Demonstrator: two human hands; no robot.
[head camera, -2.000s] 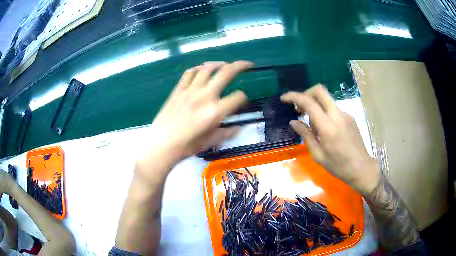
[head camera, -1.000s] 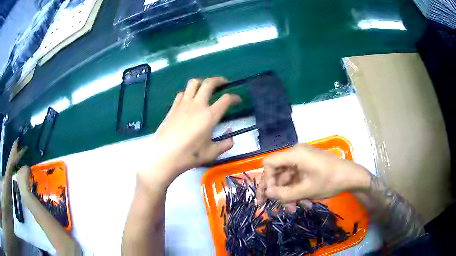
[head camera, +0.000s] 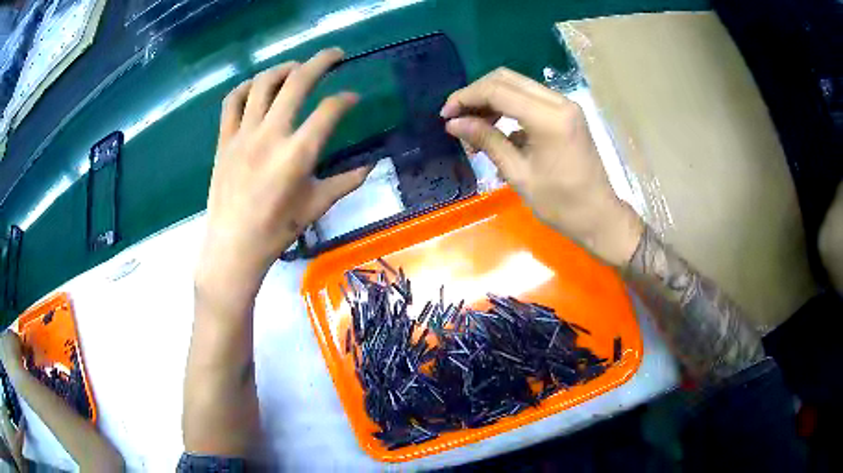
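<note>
My left hand (head camera: 263, 175) spans the left part of a black phone middle frame (head camera: 430, 88), with the fingertips at its far side and the thumb at its near side. My right hand (head camera: 555, 152) is at the frame's right end, thumb and forefinger pinched on what looks like a tiny dark side key strip, barely visible. Under the held frame lies a stack of black frames (head camera: 430, 180), its window showing the white surface. The orange parts tray (head camera: 499, 453), close to me, holds many loose black strips (head camera: 462, 356).
Loose frames lie on the green conveyor belt (head camera: 185, 152), one (head camera: 104, 189) at left and another at the far left edge. A cardboard sheet (head camera: 684, 139) is at right. Another worker's arm (head camera: 69, 425) is beside a second orange tray (head camera: 85, 393) at lower left.
My right hand has moved from over the orange tray up to the frame's right end. My left hand stays at the frame. The whole view has shifted, with the tray appearing further left and higher.
</note>
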